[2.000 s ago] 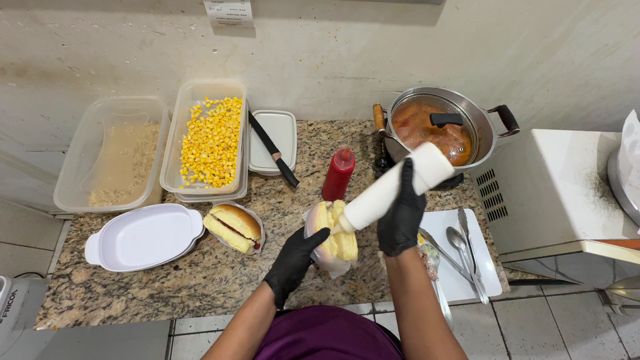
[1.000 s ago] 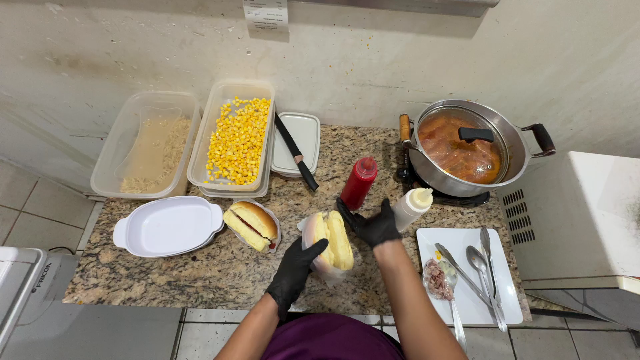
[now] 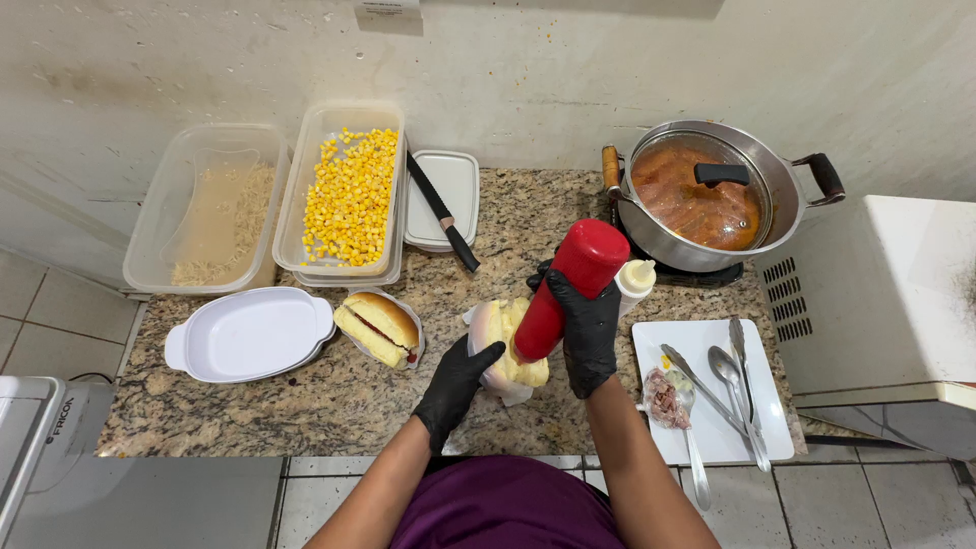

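Observation:
In a black glove, my left hand (image 3: 456, 387) holds a split bread roll (image 3: 499, 343) in a thin wrapper, its cut side up. My right hand (image 3: 589, 324), gloved too, grips a red squeeze bottle (image 3: 581, 267) tipped over, its lower end at the roll's opening; the nozzle is hidden. Just right of that hand stands a white squeeze bottle (image 3: 635, 284). A second roll with a sausage (image 3: 379, 328) lies in a wrapper to the left, beside white oval dishes (image 3: 248, 335).
Behind are a tub of pale shreds (image 3: 221, 221), a tub of corn kernels (image 3: 352, 198), and a serrated knife (image 3: 438, 202) across a lidded container (image 3: 457, 171). A lidded pot (image 3: 698, 198) sits on a burner at right. Nearer, a white tray (image 3: 713, 332) holds utensils and some chopped food.
The white bottle was tipped over the roll in my right hand, then stood on the counter. My right hand has since picked up the red bottle, which stood on the counter, and tipped it over the roll.

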